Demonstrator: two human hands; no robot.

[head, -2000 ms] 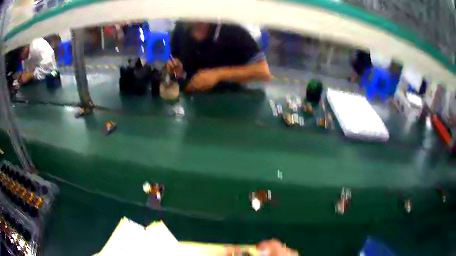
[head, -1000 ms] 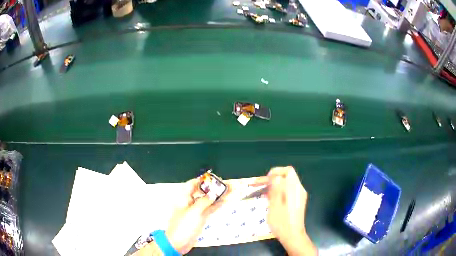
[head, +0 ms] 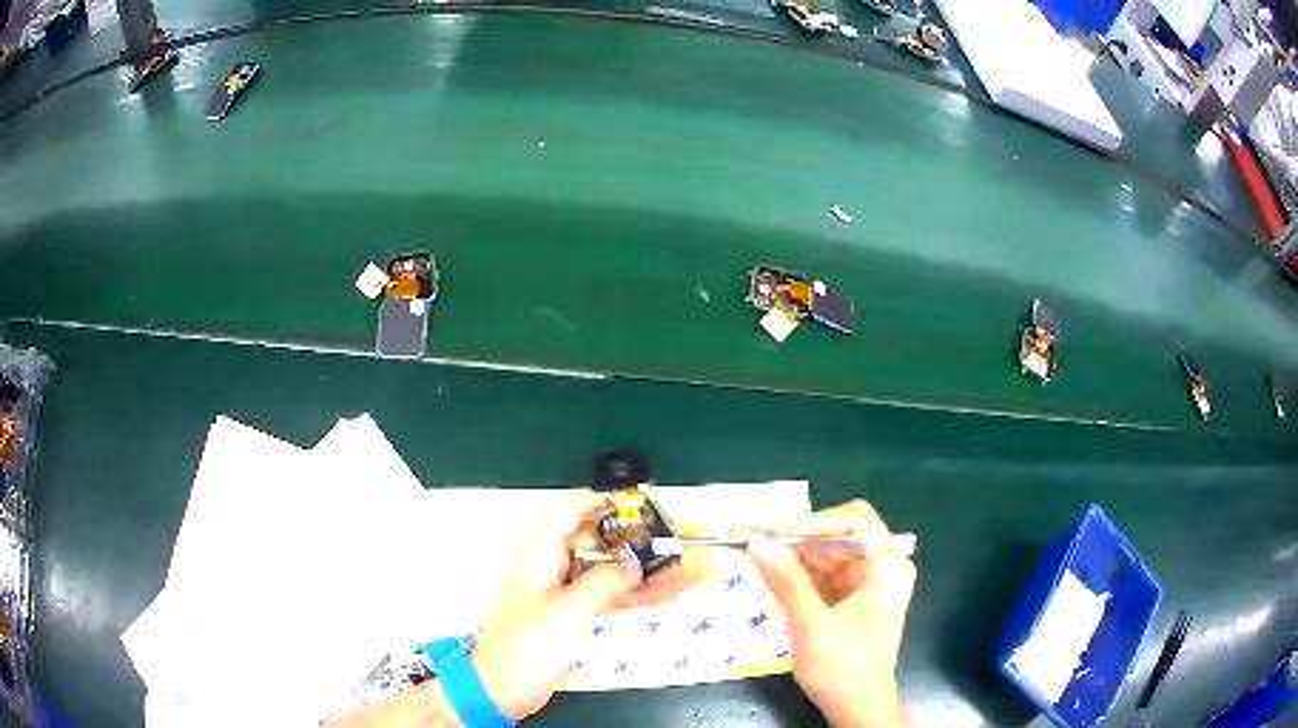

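Observation:
My left hand (head: 548, 597), with a blue wristband, holds a small device assembly (head: 626, 529) over the adhesive sheet. Its body is dark with orange inside, and a black display module (head: 621, 469) hangs off its far side. My right hand (head: 840, 605) holds thin pale tweezers (head: 797, 542) like a pen, pointing left. Their tip is at the device's right side, by a small white piece; whether they grip it cannot be told. The white adhesive sheet (head: 712, 626) with bluish marks lies under both hands.
Overlapping white sheets (head: 285, 569) lie left. A blue bin (head: 1147, 605) with white slips and a slim dark stick (head: 1166, 660) are at the right. Beyond, the green conveyor belt (head: 570, 199) carries spaced units. A blister tray (head: 14, 469) is at the far left edge.
The view has shifted slightly. The device now shows its orange inside, with the display module on its far side. My right hand has brought the tweezers' tip to the device.

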